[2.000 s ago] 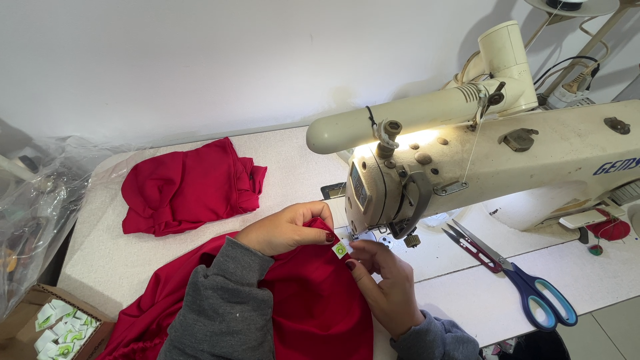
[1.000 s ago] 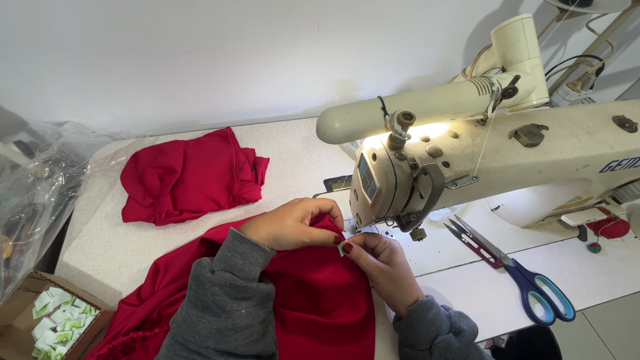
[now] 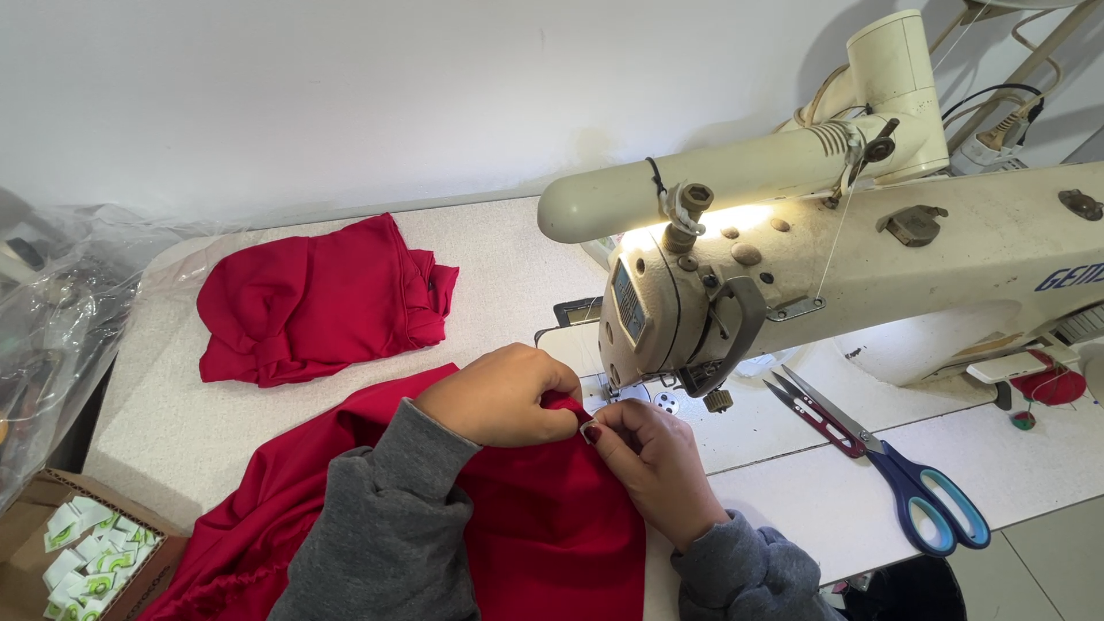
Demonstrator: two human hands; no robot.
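Note:
My left hand (image 3: 509, 397) pinches the edge of a red fabric garment (image 3: 552, 517), which spreads below both hands and off to the lower left. Close beside it, my right hand (image 3: 655, 461) holds a small white label (image 3: 588, 429) between thumb and forefinger at that fabric edge; the fingers hide most of the label. Both hands are just in front of the needle area of an industrial sewing machine (image 3: 673, 310), whose lamp is lit. Folded red fabric (image 3: 323, 302) lies on the table behind my left hand.
A cardboard box (image 3: 159, 565) of white and green labels (image 3: 95, 556) stands at the lower left, near clear plastic (image 3: 65, 319). Blue-handled scissors (image 3: 927, 500) and red thread snips (image 3: 828, 427) lie right of my right hand. A red pincushion (image 3: 1048, 384) is beside the machine.
The label's printed face, showing two seconds ago, is now mostly hidden by my fingers. My right hand has closed in on the fabric edge beside my left hand.

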